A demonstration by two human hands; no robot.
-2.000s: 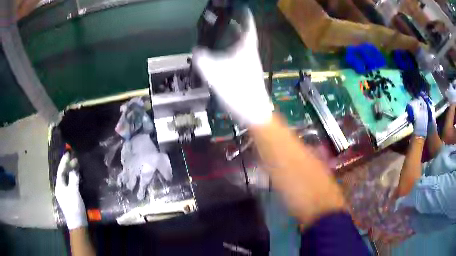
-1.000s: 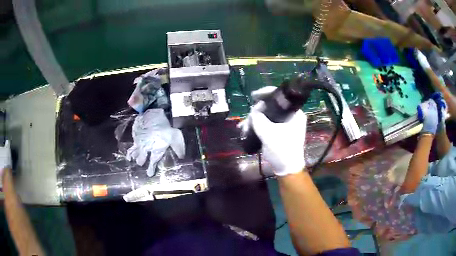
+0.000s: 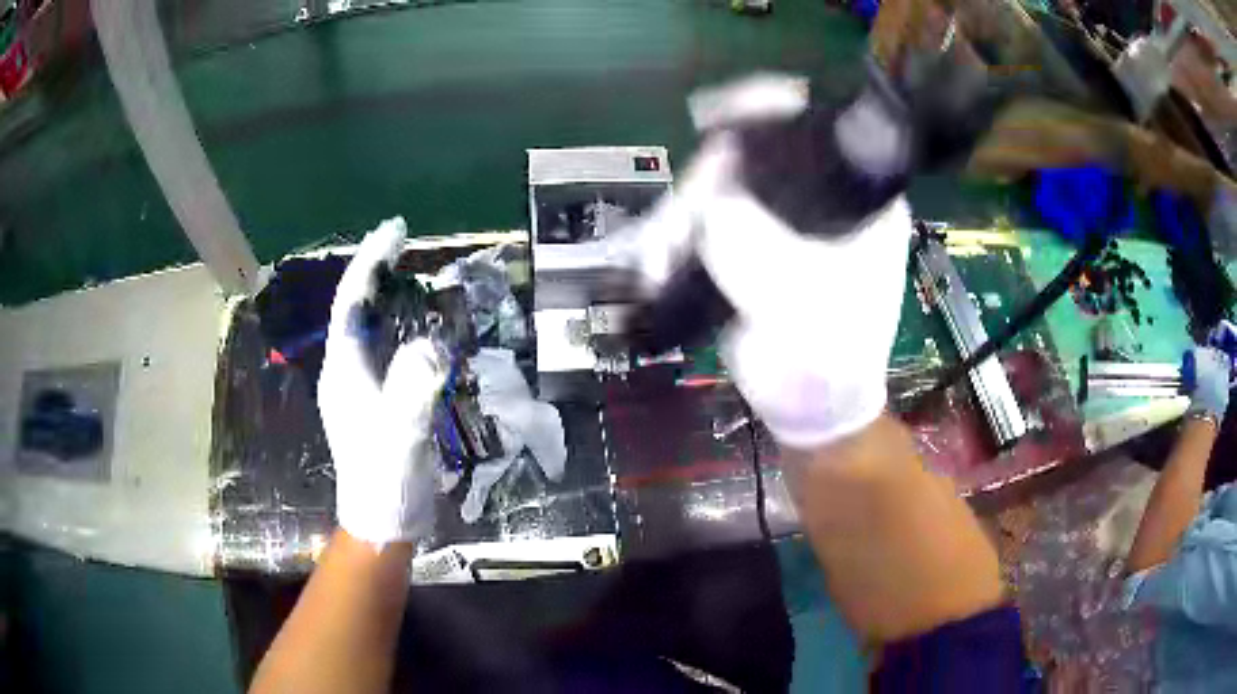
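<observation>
My left hand (image 3: 373, 407), in a white glove, holds a dark, narrow workpiece (image 3: 465, 414) with silver details and a thin blue line, above the black mat. My right hand (image 3: 814, 285), gloved and blurred, grips a thick black power screwdriver (image 3: 828, 163). The driver's front end is at the pickup block of the light grey screw feeder (image 3: 597, 258); its tip is too blurred to make out. A black cord runs from the driver side down to the right.
Grey-white spare gloves (image 3: 522, 414) and a crumpled blue-grey cloth (image 3: 488, 292) lie on the mat (image 3: 271, 468) behind the workpiece. A pale strip tool (image 3: 522, 559) lies at the front edge. A long metal rail (image 3: 974, 339) is at right. A co-worker's gloved hand (image 3: 1205, 377) is at far right.
My left hand has come in from the far left and now holds the workpiece over the mat. My right hand has lifted the driver and turned it towards the feeder. The view has shifted.
</observation>
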